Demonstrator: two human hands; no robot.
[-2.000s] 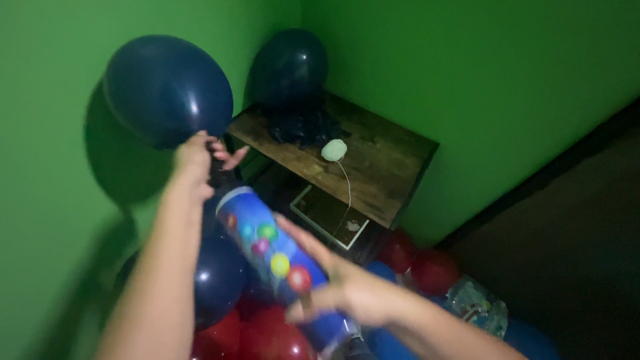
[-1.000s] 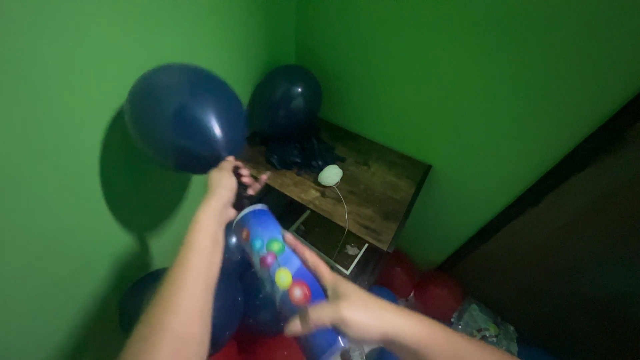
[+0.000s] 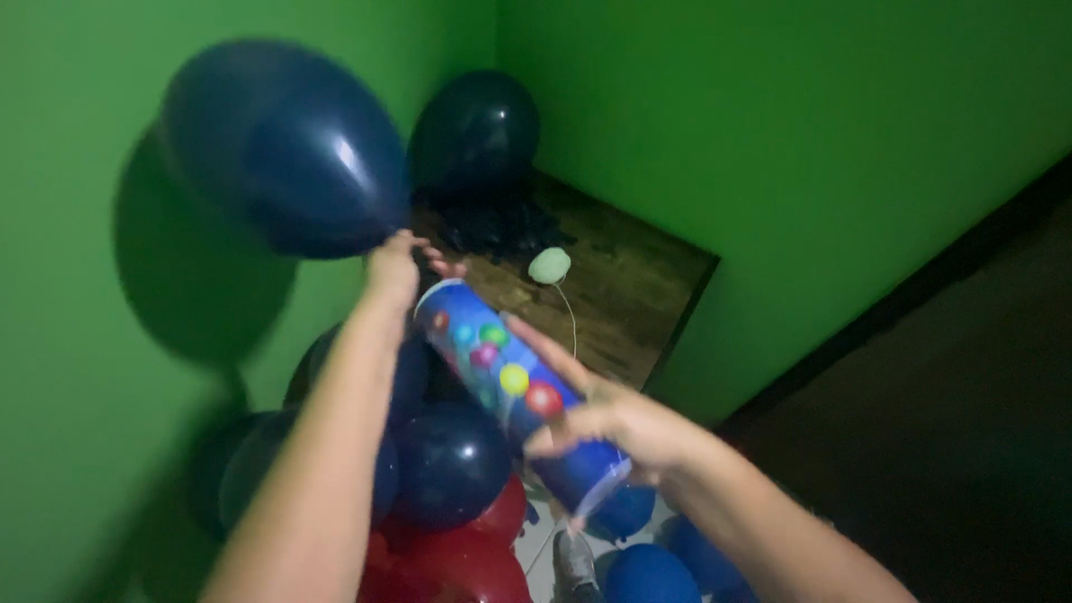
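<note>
My left hand (image 3: 406, 264) pinches the neck of a large dark blue balloon (image 3: 289, 151), which stands up and to the left of it near the green wall. In my right hand (image 3: 615, 423) is a blue balloon hand pump (image 3: 494, 360) with colored balloons printed on its barrel. The pump tilts, its upper end close beside my left fingers. Whether its nozzle sits in the balloon's neck is hidden.
On the wooden table (image 3: 620, 318) lie a pale green ball of string (image 3: 550, 265) and dark uninflated balloons (image 3: 494, 226), with an inflated dark balloon (image 3: 477, 134) behind. Dark blue balloons (image 3: 452, 465), red balloons (image 3: 452, 565) and blue balloons (image 3: 649, 574) crowd below. A shoe (image 3: 574, 557) shows on the floor.
The view has shifted, now showing the shoe and more of the balloons below. Both hands keep their holds on the balloon and the pump.
</note>
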